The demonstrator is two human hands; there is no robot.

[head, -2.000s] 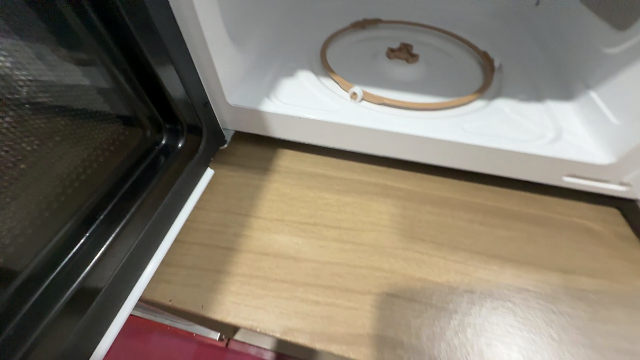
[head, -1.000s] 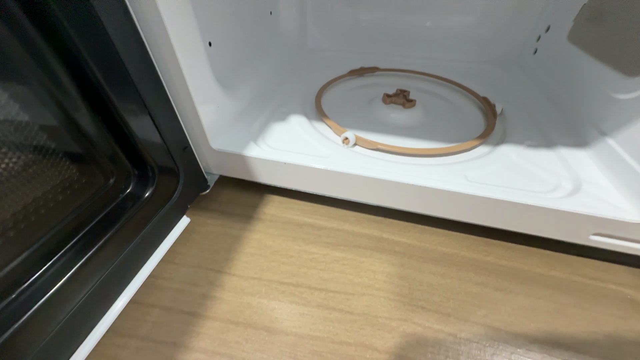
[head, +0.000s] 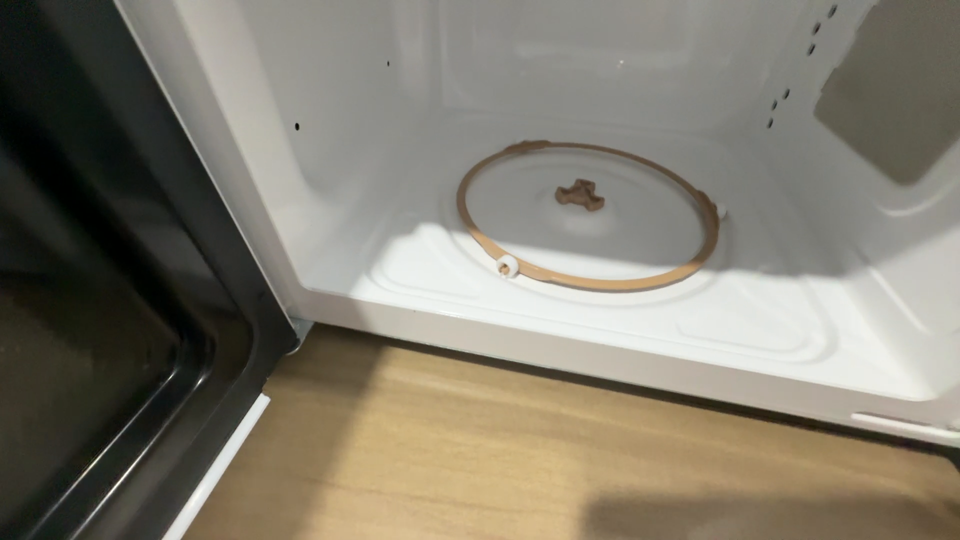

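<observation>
Neither my left hand nor my right hand shows in the head view. A microwave oven's white cavity (head: 360, 322) stands open before me. On its floor lies a tan plastic roller ring (head: 607, 285) with small white wheels, one at the front left (head: 507, 266) and one at the right. Inside the ring, the brown three-lobed turntable coupler (head: 580, 195) sticks up from the floor. No glass plate is seen on the ring.
The black microwave door (head: 225, 315) is swung wide on the left, its hinge at the cavity's lower left corner. A wood-grain surface (head: 450, 442) lies in front, with shadows across it. A grey-brown panel (head: 892, 97) is on the cavity's right wall.
The view has shifted up, so more of the cavity's walls shows and the red surface seen below at first is out of view. The ring and coupler have not plainly moved.
</observation>
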